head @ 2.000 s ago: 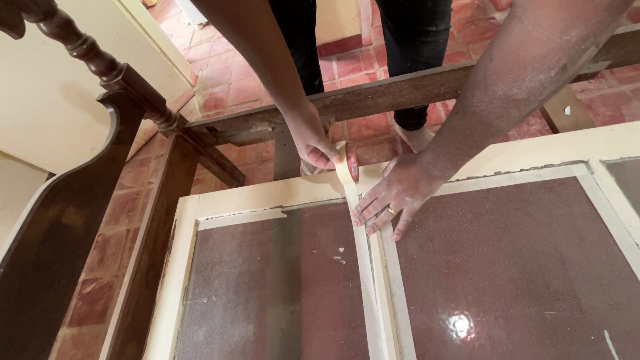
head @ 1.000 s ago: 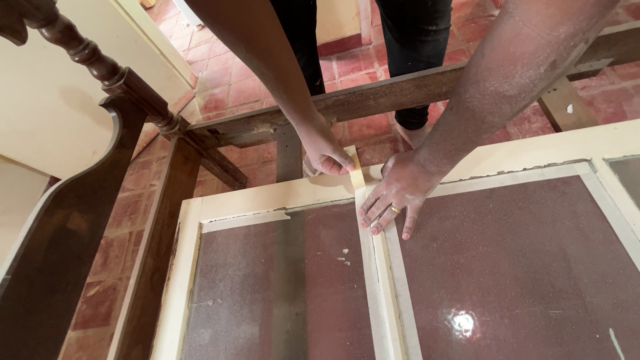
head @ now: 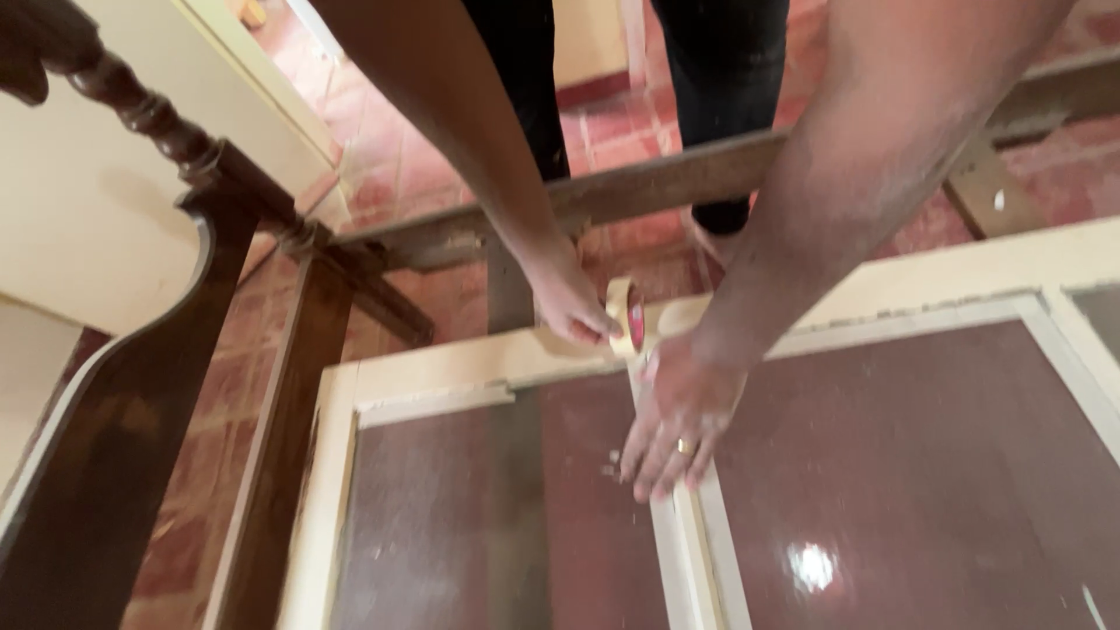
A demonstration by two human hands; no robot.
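The frame shows my arms coming in from the top. My left hand [head: 682, 420], with a ring on it, lies palm down over the cream divider bar [head: 691, 525] between two dark panes of a framed door or window. A pale tape strip [head: 669, 534] runs along the bar beside the left pane [head: 429, 507] and passes under that hand. My right hand [head: 577, 311] pinches a roll of masking tape [head: 621, 315] at the frame's upper edge, where the bar meets the rail. Pale tape strips also border the right pane [head: 875, 455].
The panel rests on a dark wooden bed frame [head: 665, 179]. A curved headboard [head: 114, 420] with a turned post [head: 149, 114] stands at the left. A slat [head: 993, 192] crosses behind the panel. Red floor tiles [head: 437, 289] lie below, and my legs in black [head: 726, 79] are beyond the side rail.
My left hand has moved down the image along the divider bar, away from the rail. My right hand stays by the frame's edge with the tape roll, which has turned since one second ago.
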